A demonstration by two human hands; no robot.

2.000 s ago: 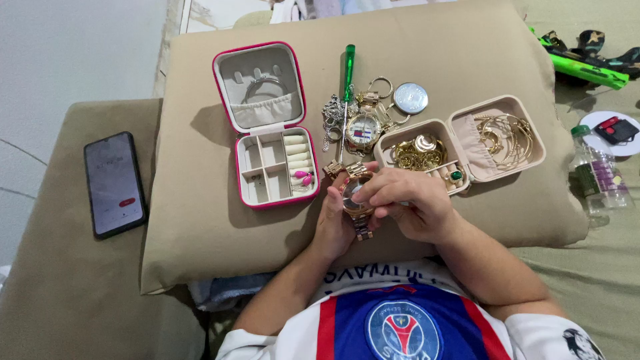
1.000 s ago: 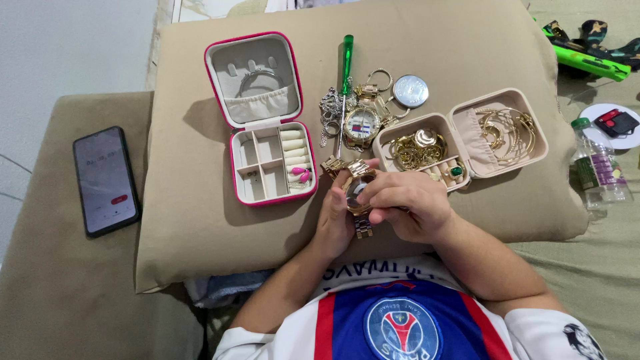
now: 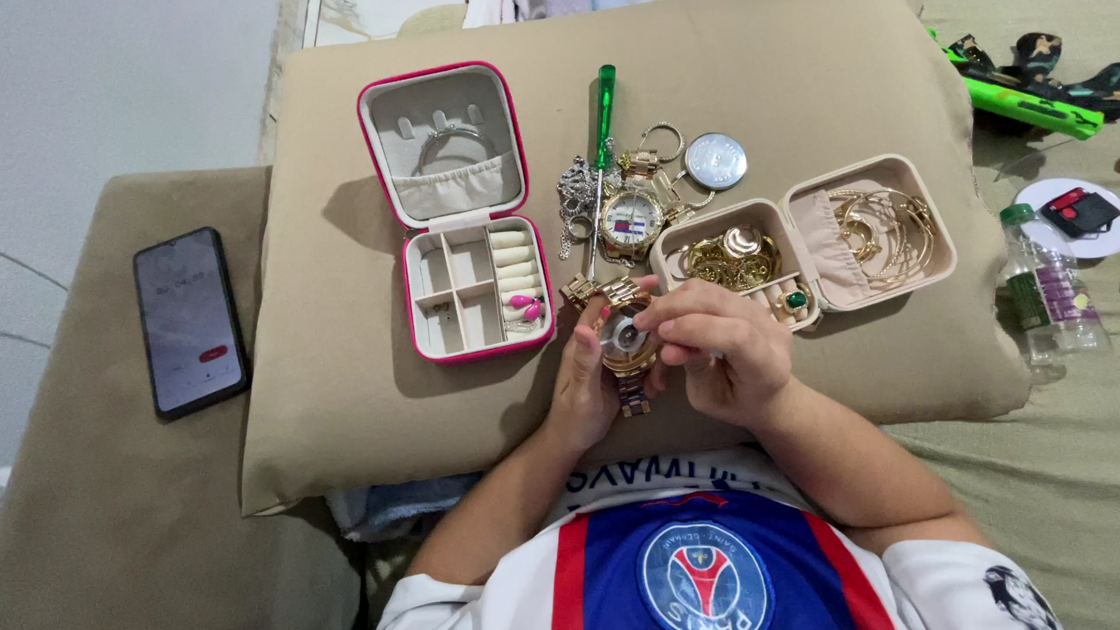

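My left hand (image 3: 584, 385) holds a gold-coloured wristwatch (image 3: 626, 337) by its case, with the metal bracelet hanging below and above. The fingers of my right hand (image 3: 731, 350) are pinched together at the open-looking round case; whether something small is between them cannot be told. Above lie a second wristwatch (image 3: 632, 220), a silver chain (image 3: 577, 188), a screwdriver with a green handle (image 3: 605, 114) and a round metal disc (image 3: 716, 161). A beige jewelry box (image 3: 884, 302) with gold jewelry and a green-stone ring (image 3: 794, 300) stands open beside my right hand.
A pink-edged jewelry box (image 3: 479, 352) stands open on the beige cushion (image 3: 332, 350) at left. A phone (image 3: 192, 324) lies on the brown upholstery further left. At right are a plastic bottle (image 3: 1041, 289), a white plate (image 3: 1032, 194) with a black and red item, and a bright green object (image 3: 1032, 107).
My left hand keeps the watch in nearly the same place. The fingers of my right hand have shifted slightly over its case, and more of the case's inside shows.
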